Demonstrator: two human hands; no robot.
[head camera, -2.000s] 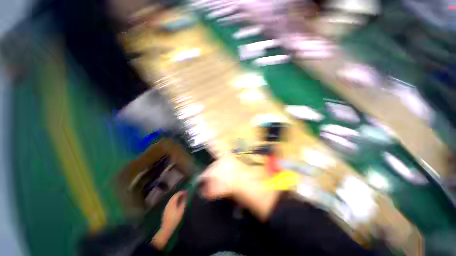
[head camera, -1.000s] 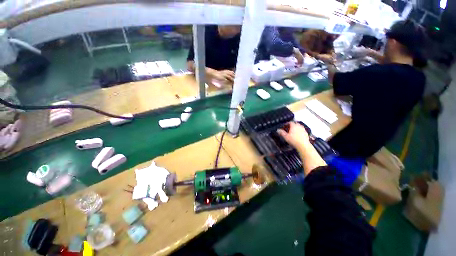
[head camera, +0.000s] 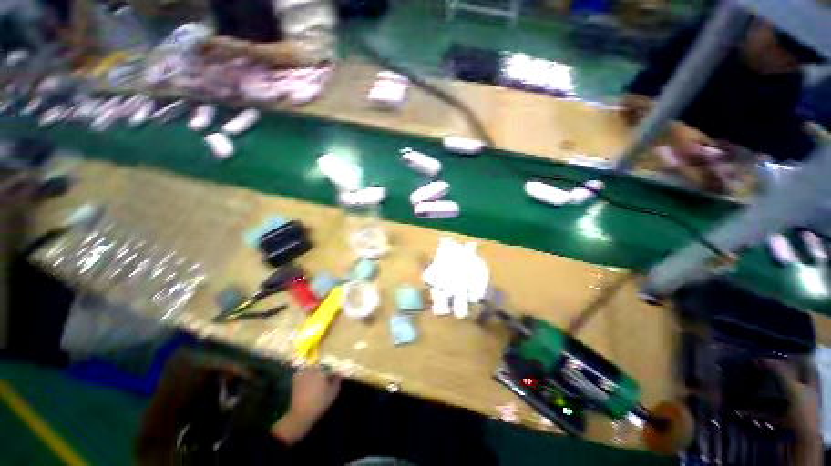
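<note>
The view is blurred by motion. My right hand (head camera: 804, 405) is at the right edge, partly cut off, over a tray of black plastic housings (head camera: 747, 319); whether it grips one cannot be told. My left hand (head camera: 312, 400) is at the bench's front edge, below the yellow-handled tool; its fingers are too blurred to read. The green bench polisher (head camera: 583, 369) stands between my hands, with a brown wheel (head camera: 670, 428) beside the tray and a grey wheel at its other end. Its black control box (head camera: 538, 396) shows red and green lights.
White gloves (head camera: 456, 276), pale blue pads (head camera: 408, 298), round clear dishes (head camera: 361, 298), black housings (head camera: 284, 242), a red-handled tool (head camera: 303, 293), a yellow-handled tool (head camera: 319, 323) and pliers (head camera: 260, 300) lie on the bench. A white post (head camera: 720, 241) rises at right. Pale housings lie on the green belt (head camera: 292, 173). People sit opposite.
The view has swung left, so the polisher and tray now show further right. My left hand, out of view one second ago, shows again. My right hand is still at the tray.
</note>
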